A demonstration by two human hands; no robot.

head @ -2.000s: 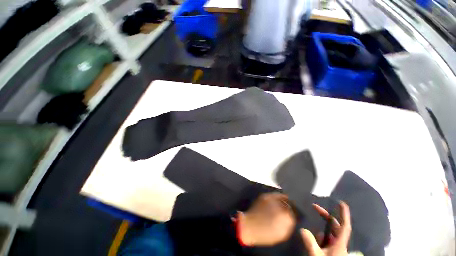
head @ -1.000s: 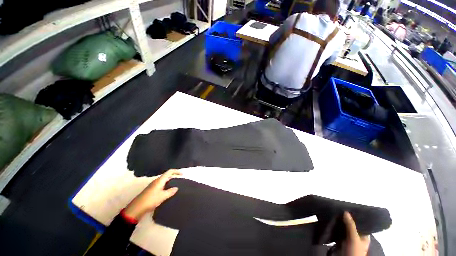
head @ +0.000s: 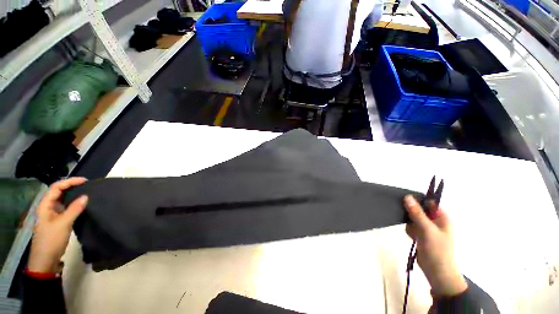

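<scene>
A long black garment panel (head: pixel 245 214) is stretched between my hands above the white table, over another black panel (head: pixel 300 147) that shows behind it. A straight darker line runs along its middle. My left hand (head: pixel 56 221) pinches its left end. My right hand (head: pixel 429 230) pinches its right end and also holds small dark thread snips (head: pixel 434 193), points up. A thin black cord (head: pixel 409 270) hangs below the right hand. Another black piece (head: pixel 245 304) lies at the near edge of view, cut off by it.
The white table (head: pixel 484 184) lies under the panels. Beyond it are a seated person (head: pixel 319 43), a blue crate (head: pixel 410 101) with dark cloth and another blue crate (head: pixel 227 37). Shelves at the left hold a green sack (head: pixel 70 95) and black bundles (head: pixel 46 156).
The panel is now raised and stretched across the view, partly covering the one behind. My left hand has moved left, and the snips in my right hand now show clearly. The view has shifted.
</scene>
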